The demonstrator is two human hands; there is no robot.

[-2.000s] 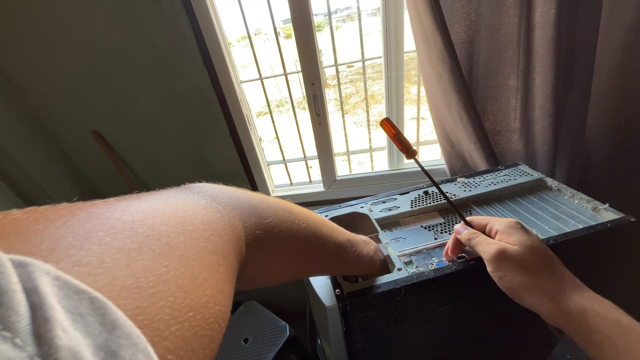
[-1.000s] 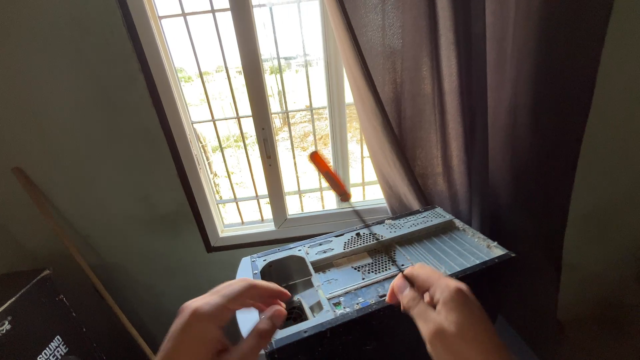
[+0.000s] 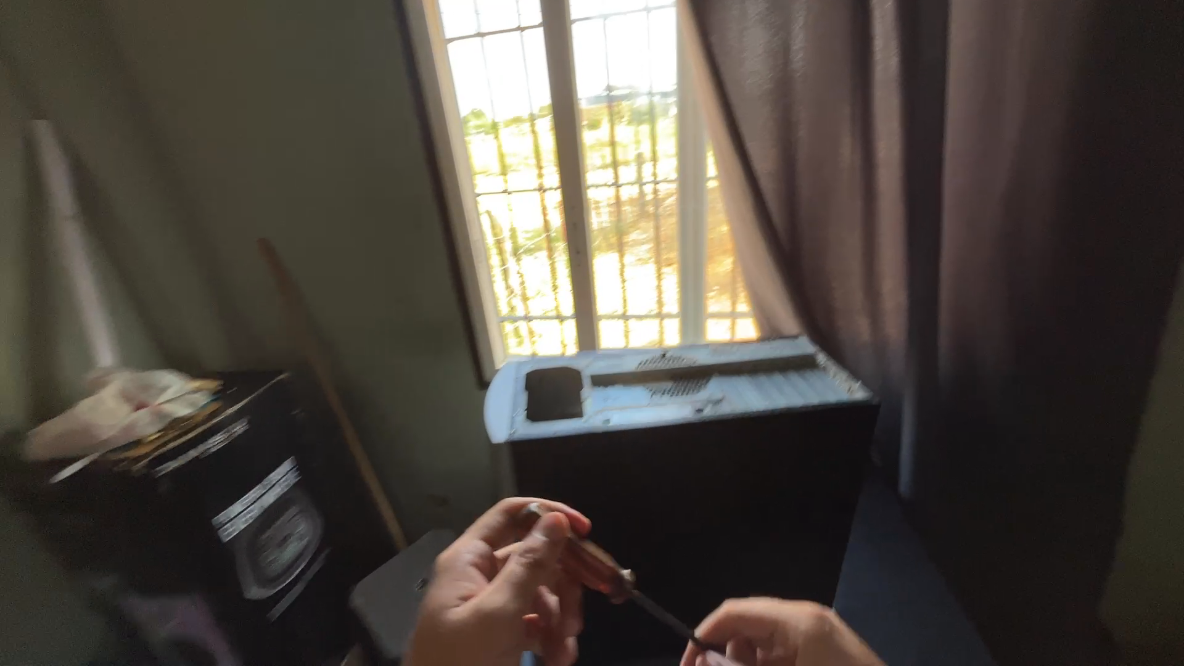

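A screwdriver (image 3: 601, 566) with an orange handle and a dark shaft is held between my hands, in front of the computer case. The fingers of my left hand (image 3: 513, 578) are around its handle end, and a small pale thing shows at the fingertips. My right hand (image 3: 782, 634) pinches the shaft near its tip, at the bottom edge of the view. Beyond my hands, the metal computer case (image 3: 638, 407) stands with its vented, slotted back panel facing up. Neither hand touches the case.
A barred window (image 3: 573, 185) is behind the case, with a dark curtain (image 3: 832, 185) at its right. On the left stands a black box (image 3: 185, 499) with a pale cloth (image 3: 129, 412) on top. A wooden stick (image 3: 324, 388) leans on the wall beside a grey flat-topped object (image 3: 398, 583).
My left hand has come out of the case opening and now holds the screwdriver's handle. Both hands have moved back from the case. The view has swung left and back.
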